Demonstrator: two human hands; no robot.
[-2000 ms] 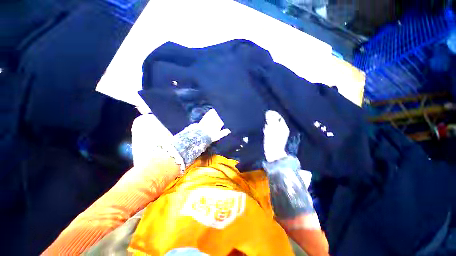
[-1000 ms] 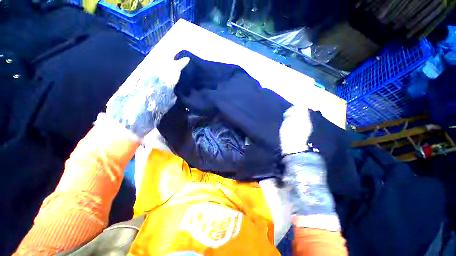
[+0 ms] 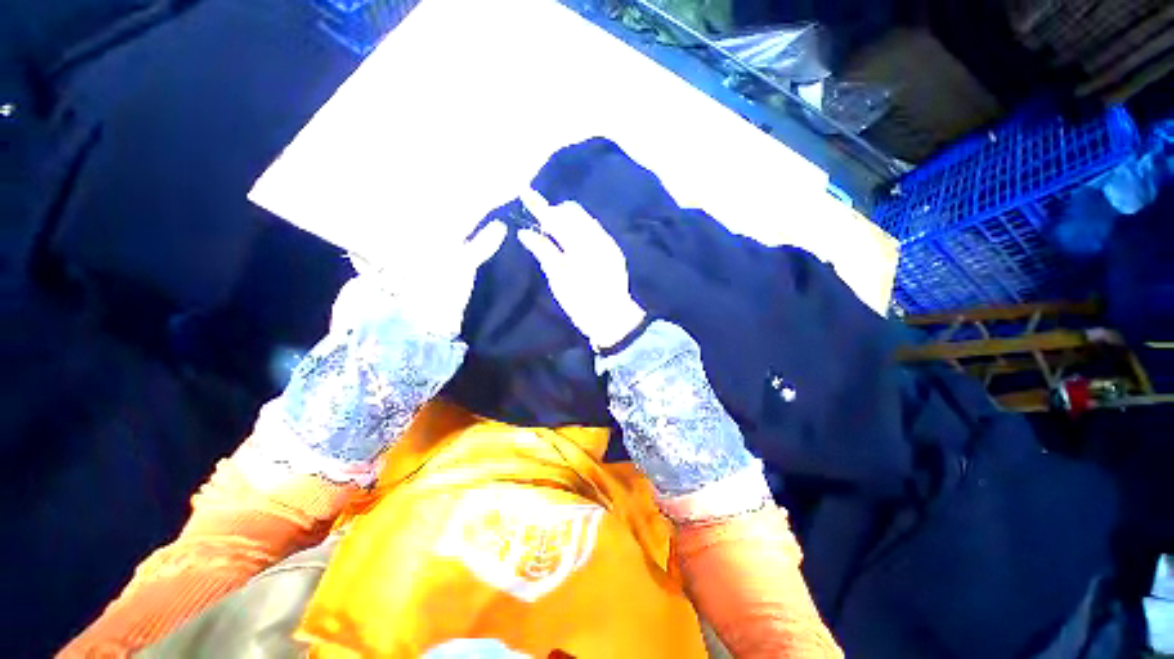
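A dark navy coat [image 3: 721, 309] lies over the white work board [image 3: 438, 116] and reaches down to my lap. My left hand [image 3: 444, 270] and my right hand [image 3: 579, 264] are close together at the coat's upper left part. Both pinch a small piece of the dark cloth between their fingertips. The hands are overexposed, so finger detail is faint, and I cannot see any tool. Small pale buttons [image 3: 783, 388] show on the coat to the right.
Dark coats [image 3: 142, 180] are heaped at the left, and more dark cloth [image 3: 991, 515] lies at the lower right. A blue plastic crate [image 3: 1004, 206] and a wooden frame [image 3: 1017, 345] stand at the right. My orange apron [image 3: 515, 515] covers my lap.
My left hand has moved down and right from the coat's upper left corner. My right hand has moved left to meet it. The crinkled lining is no longer exposed.
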